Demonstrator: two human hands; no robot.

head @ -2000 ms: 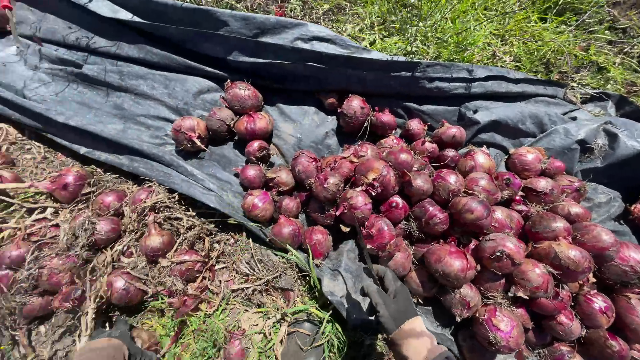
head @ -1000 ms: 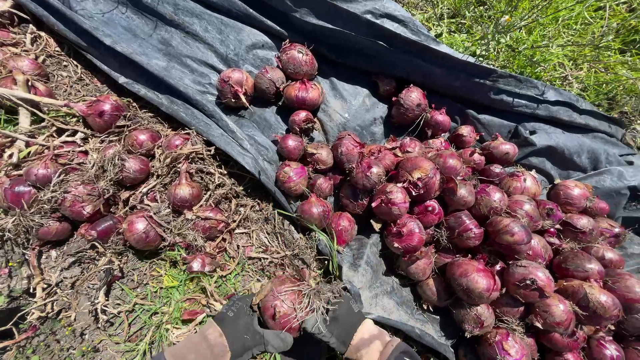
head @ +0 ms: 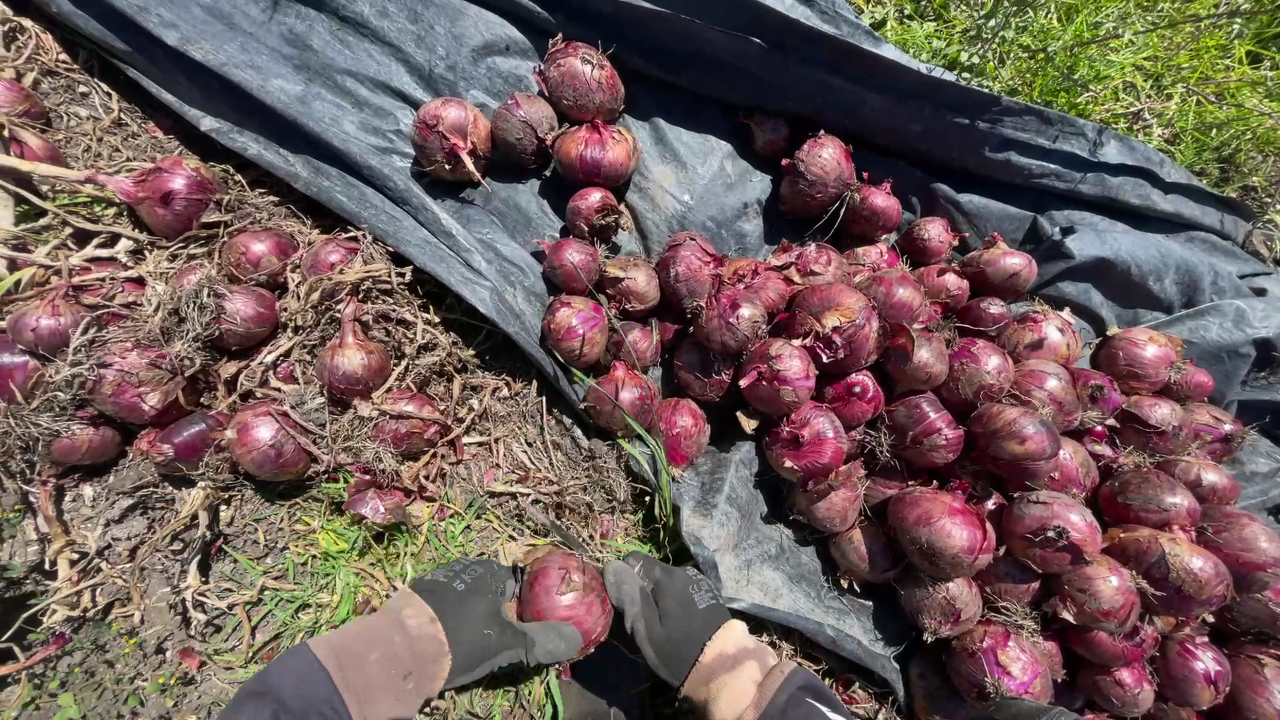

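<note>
My left hand (head: pixel 495 620), in a dark work glove, holds a red onion (head: pixel 565 600) at the bottom centre, its thumb across the lower side. My right hand (head: pixel 668 612), gloved too, is curled at the onion's right side. A thin dark tool, seemingly a blade (head: pixel 555 525), slants up and left beyond the onion from the right hand; its handle is hidden. To the right, a large heap of red onions (head: pixel 940 530) lies on a dark sheet (head: pixel 720 500). Several more onions (head: pixel 595 155) sit on the sheet near the top.
On the soil at left lie several red onions (head: pixel 270 440) among dry stalks and roots (head: pixel 480 410). Green grass (head: pixel 1110 70) borders the sheet at the upper right. Low weeds (head: pixel 340 560) grow beside my left forearm. The sheet's near edge runs just past my right hand.
Two seconds ago my hands were apart, the right one by the heap's edge. One second ago they were together around an onion with dry roots showing; those roots no longer show on the onion held now.
</note>
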